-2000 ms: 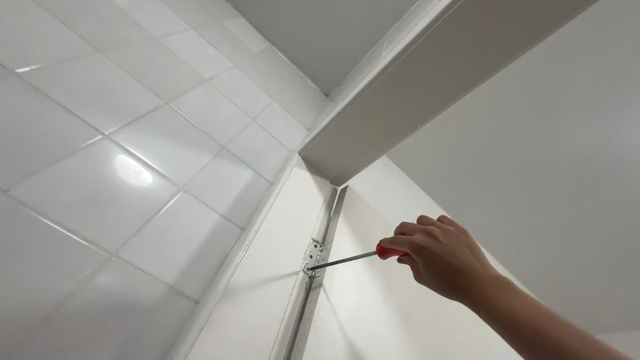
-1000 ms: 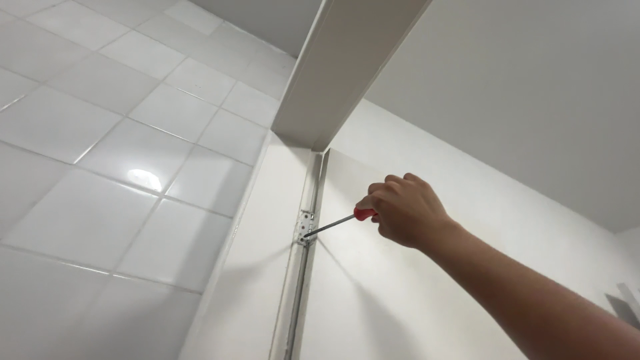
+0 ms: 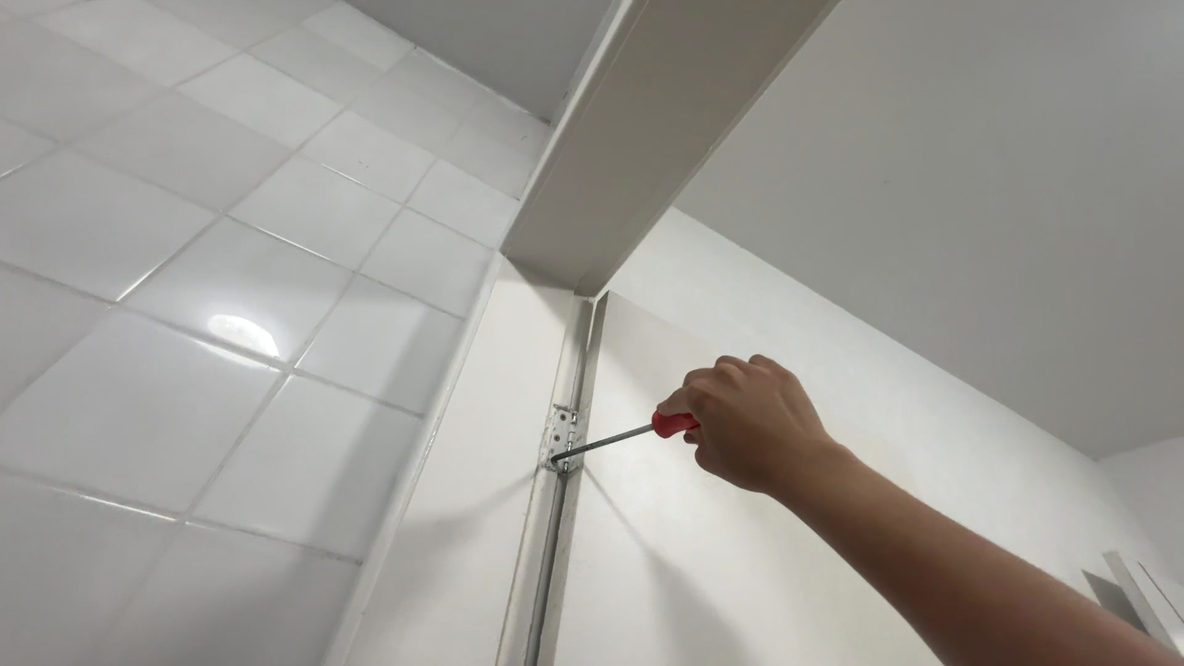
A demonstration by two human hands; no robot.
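Note:
My right hand (image 3: 754,421) is closed around the red handle of a screwdriver (image 3: 606,440), right of the door frame. The metal shaft slants slightly down to the left, and its tip meets the lower part of a metal hinge (image 3: 561,435). The hinge sits on the white door jamb (image 3: 472,444), beside the edge of a white door (image 3: 638,555). Screws or screw holes show in its leaf; which ones cannot be told. Most of the handle is hidden in my fist. My left hand is out of view.
White wall tiles (image 3: 176,398) fill the left side, with a bright light reflection on them. The head of the door frame (image 3: 675,111) runs overhead to the upper right. Beyond it is the ceiling (image 3: 971,185). A pale upright object (image 3: 1138,597) stands at the lower right edge.
The screwdriver tip stays at the lower part of the hinge, with my right hand still around the handle. The view has shifted and turned somewhat since the oldest frame.

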